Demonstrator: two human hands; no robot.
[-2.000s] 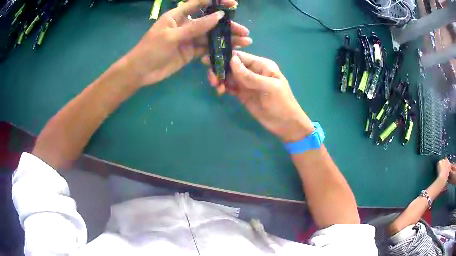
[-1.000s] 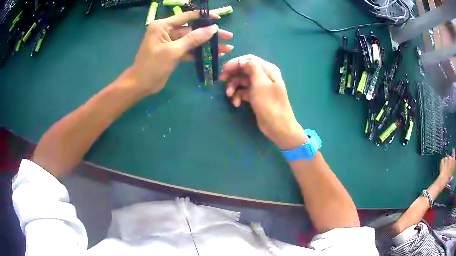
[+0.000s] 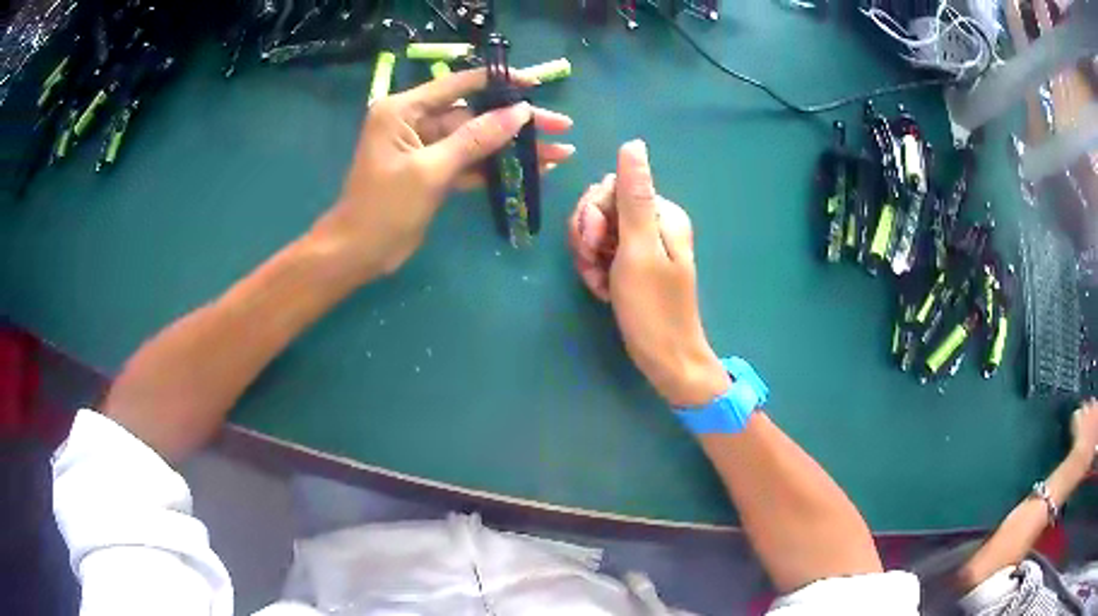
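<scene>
My left hand [image 3: 415,163] grips a black elongated device housing [image 3: 515,181] between thumb and fingers, above the green tabletop. The housing is upright in view, its stub at the top, with a strip of circuit board showing along its open face. My right hand [image 3: 636,247] is to the right of the housing, apart from it. Its thumb points up and its fingers are curled; nothing shows in it, though the palm side is hidden. Loose lime-green battery cells [image 3: 382,77] lie just behind my left hand.
Black units with green cells lie clustered at right [image 3: 891,205] and far left [image 3: 90,108]. A black cable [image 3: 771,96] runs to a pale cable coil [image 3: 933,36]. A gridded panel [image 3: 1051,313] stands at far right. A dark heap lies along the back. Another person's arm [image 3: 1017,517] shows at lower right.
My right hand has let go of the housing and moved right, its thumb now raised. My left hand still holds the housing. The whole view has shifted slightly, showing more of the back.
</scene>
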